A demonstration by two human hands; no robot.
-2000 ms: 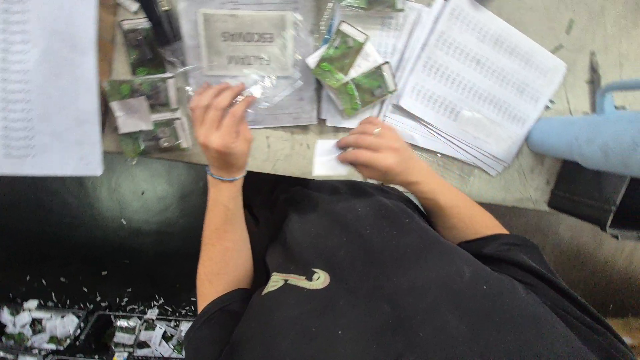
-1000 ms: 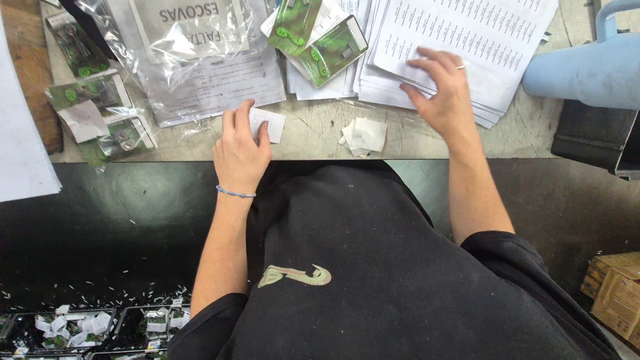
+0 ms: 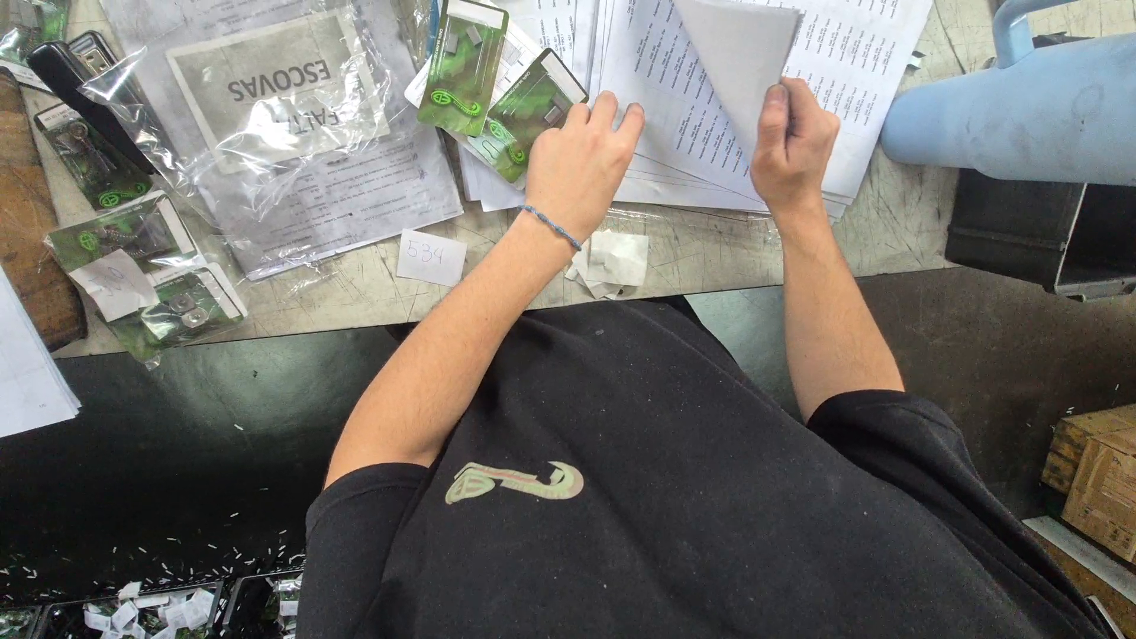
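Note:
My right hand (image 3: pixel 792 146) grips the corner of a printed paper sheet (image 3: pixel 741 62), which is folded back over a stack of printed sheets (image 3: pixel 674 115). My left hand (image 3: pixel 581 160) rests with bent fingers at the right edge of a green carded package (image 3: pixel 524 115); whether it grips anything is unclear. Another green package (image 3: pixel 463 67) overlaps that one. A small white slip with handwriting (image 3: pixel 431 257) lies left of my left forearm, and several small blank paper pieces (image 3: pixel 619 258) lie to the right of my wrist.
Bagged green packages (image 3: pixel 151 266) and a plastic sleeve over printed papers (image 3: pixel 275 98) lie at the left, near a black stapler-like object (image 3: pixel 89 98). A light blue tumbler (image 3: pixel 1012 111) lies at the right above a black bin (image 3: pixel 1021 231). Cardboard boxes (image 3: pixel 1100 479) stand lower right.
My left hand has moved off the small white slip, up and right to the green packages. My right hand, apart from the sheets' corner a second ago, now holds a sheet folded back.

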